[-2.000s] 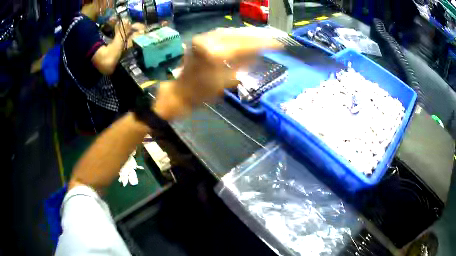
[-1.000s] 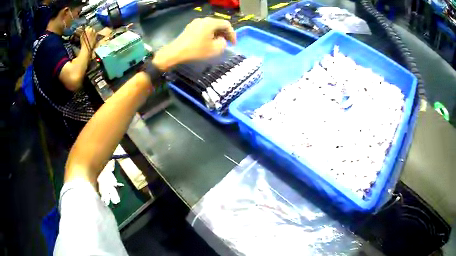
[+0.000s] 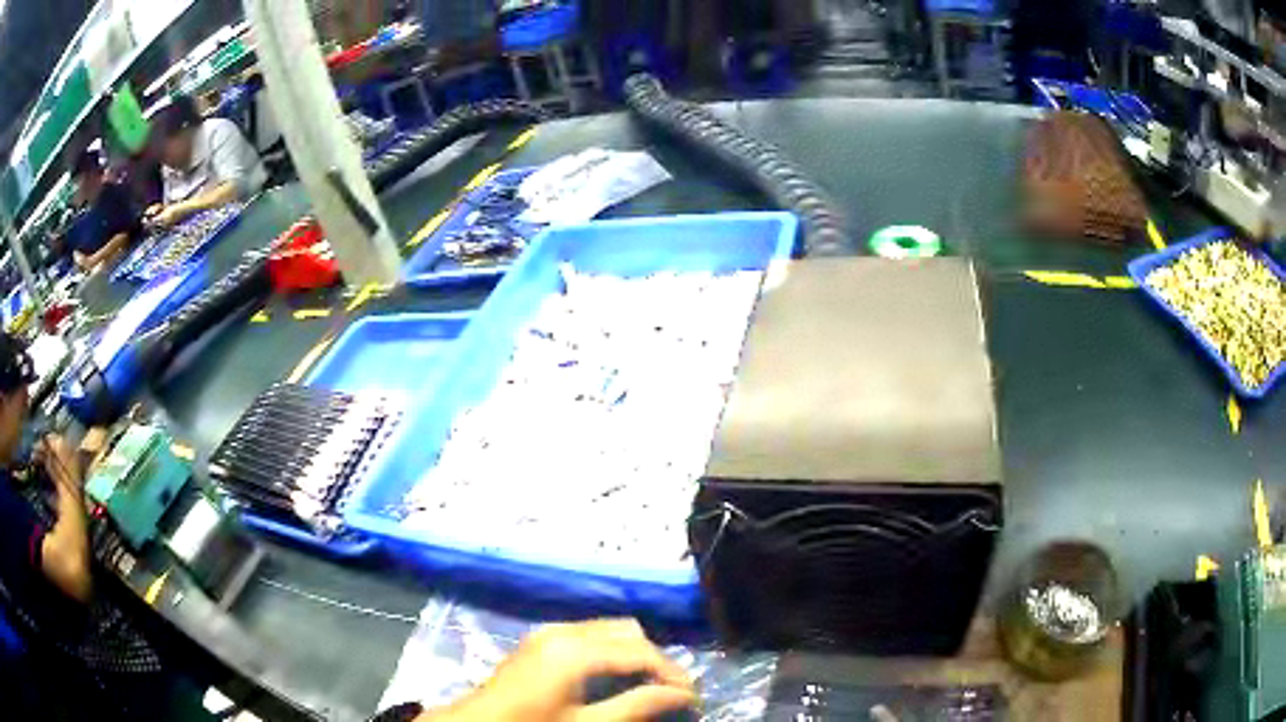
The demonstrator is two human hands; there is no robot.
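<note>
My left hand (image 3: 585, 674) reaches in from the bottom edge, cut off at the wrist. It is over the clear plastic bag (image 3: 451, 656), with its fingers bent and apart and nothing visible in them. My right hand is not in view. Dark strips with small white marks (image 3: 903, 701) lie at the bottom edge, right of my hand. A blue tray (image 3: 529, 564) full of small white pieces stands behind my hand. Black bars with white ends (image 3: 289, 444) lie side by side in another blue tray (image 3: 402, 339) to its left.
A beige fume extractor (image 3: 860, 381) with a black front stands right of the tray. A round brassy tin (image 3: 1061, 614) and a green ribbed box (image 3: 1258, 635) are further right. A flexible hose (image 3: 733, 148) runs behind. A person (image 3: 43, 522) sits at far left beside a teal box (image 3: 141, 480).
The view has swung right. My left hand has moved from above the black bars to the plastic bag near the front. The extractor, tin and dark strips now show.
</note>
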